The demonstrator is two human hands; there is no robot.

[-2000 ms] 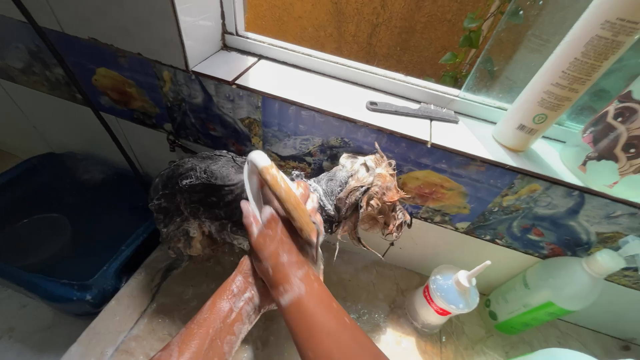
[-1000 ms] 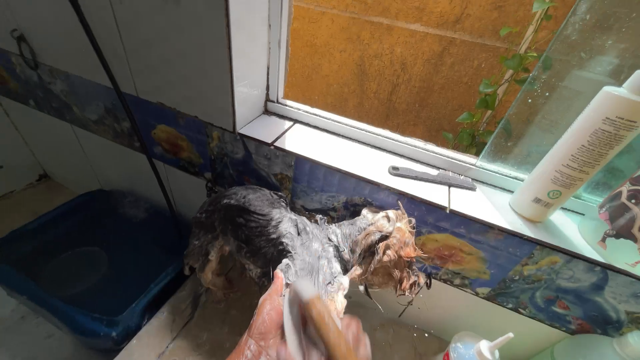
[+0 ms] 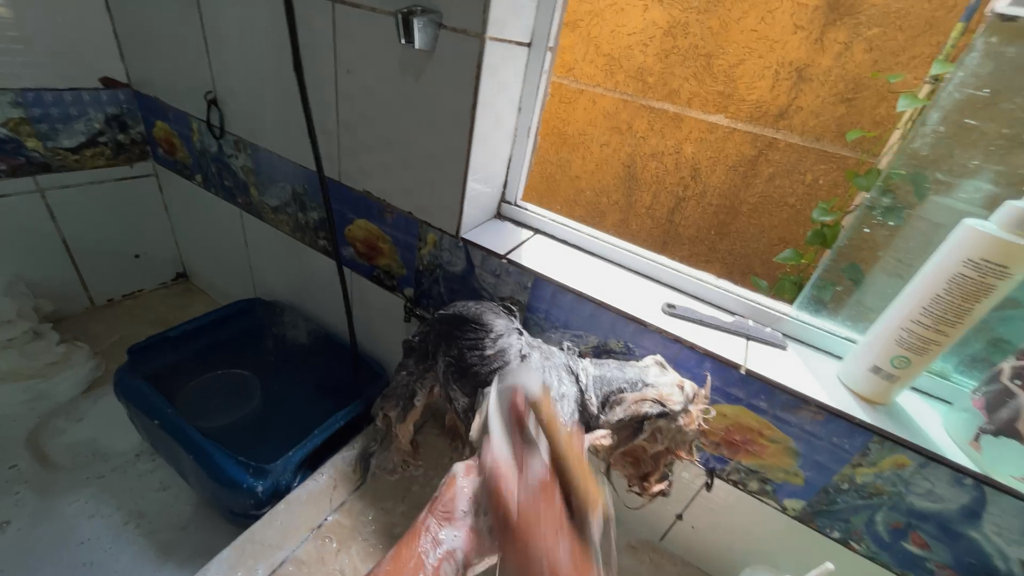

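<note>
A small wet dog, dark on the back and tan at the head, stands lathered against the tiled wall, its head to the right. A blurred wooden-backed brush with a whitish part is at its near side, with my right hand closed around it. My left hand, wet and foamy, is just left of my right hand; its fingers are mostly hidden, and its grip cannot be told.
A blue plastic tub with liquid stands at left. On the window sill lie a grey comb and a leaning white bottle. A dark cord hangs before the wall. A bottle nozzle shows at the bottom edge.
The brush and my hands, pressed together over the dog's back two seconds ago, are now lower at its near side. The view has swung up and left.
</note>
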